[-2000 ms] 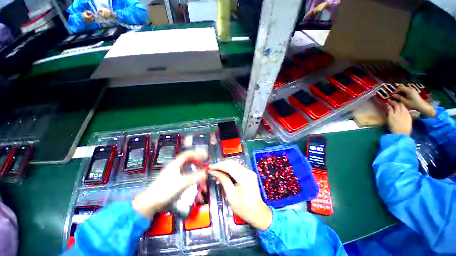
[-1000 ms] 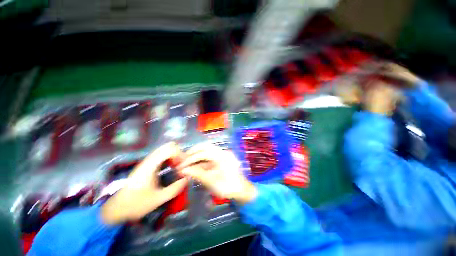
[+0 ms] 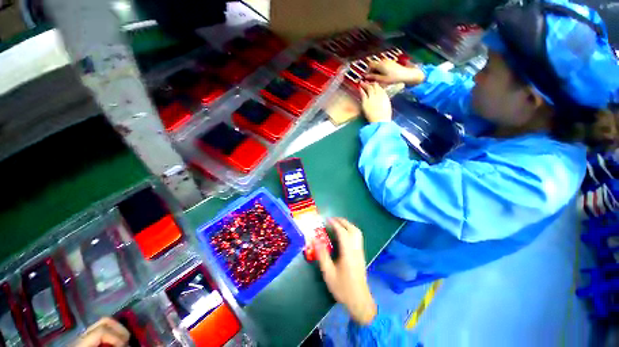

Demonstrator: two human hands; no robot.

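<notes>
An opened flip phone [image 3: 296,181], black above and red below, lies right of the blue parts bin. My right hand [image 3: 345,264] is at its lower end, with thumb and fingers on the keypad part. The keypad is partly blurred by glare. The bin [image 3: 294,238] holds a heap of small dark-red parts [image 3: 249,242]. My left hand [image 3: 103,333] is cut off by the bottom edge, over the near clear tray [image 3: 155,270], beside a dark-red piece. Whether it holds this cannot be told. The tray holds several phones, two with orange-red lower parts [image 3: 161,237].
A pale metal post [image 3: 125,108] stands behind the near tray. Filled trays of red-and-black phones [image 3: 234,146] lie beyond the bin. At the right, a person in a blue smock [image 3: 461,183] works over red pieces. The green bench's edge runs beside my right hand.
The view has swung right. My right hand has left my left hand and moved right, past the bin, to the opened phone. My left hand is now mostly out of the picture.
</notes>
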